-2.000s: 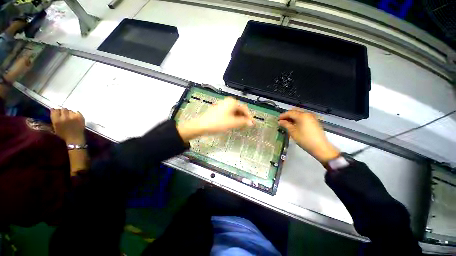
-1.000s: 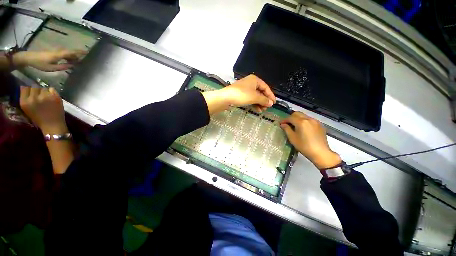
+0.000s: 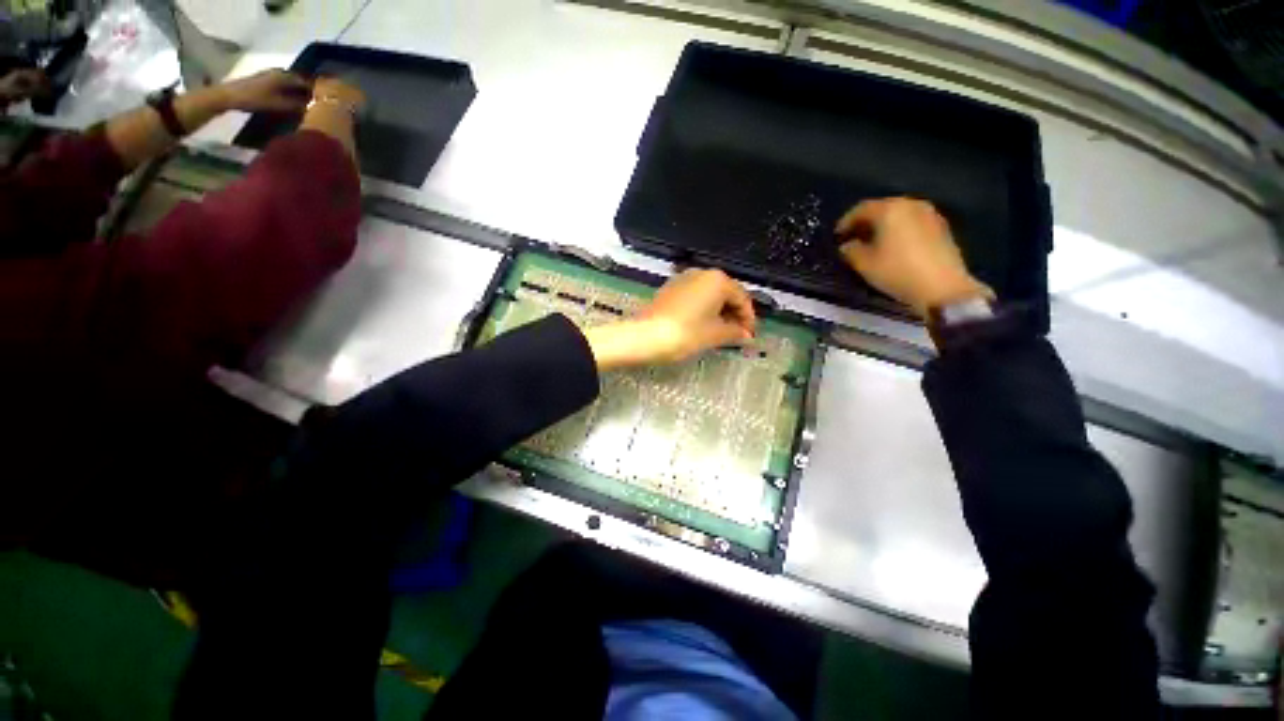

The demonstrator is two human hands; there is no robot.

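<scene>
The green-edged circuit board panel (image 3: 662, 423) lies in its dark board carrier (image 3: 797, 472) on the line in front of me. Dark fitted components (image 3: 570, 297) show in a row along its far side. My left hand (image 3: 700, 313) is over the far part of the panel with its fingertips together; whether it pinches a part is too small to tell. My right hand (image 3: 901, 251) is over the large black component tray (image 3: 845, 127), fingertips curled beside the pile of small components (image 3: 796, 233). Whether it holds one cannot be seen.
A neighbouring worker's hands (image 3: 303, 102) are at the smaller black tray (image 3: 408, 113) at upper left. A metal line rail (image 3: 437, 223) runs between the trays and the line bed (image 3: 887, 479). Another carrier (image 3: 1246, 578) is at the right edge.
My right hand has moved from the panel's right corner up and over the large tray. My left hand stays over the panel's far side. The neighbour's hands have moved to the smaller tray.
</scene>
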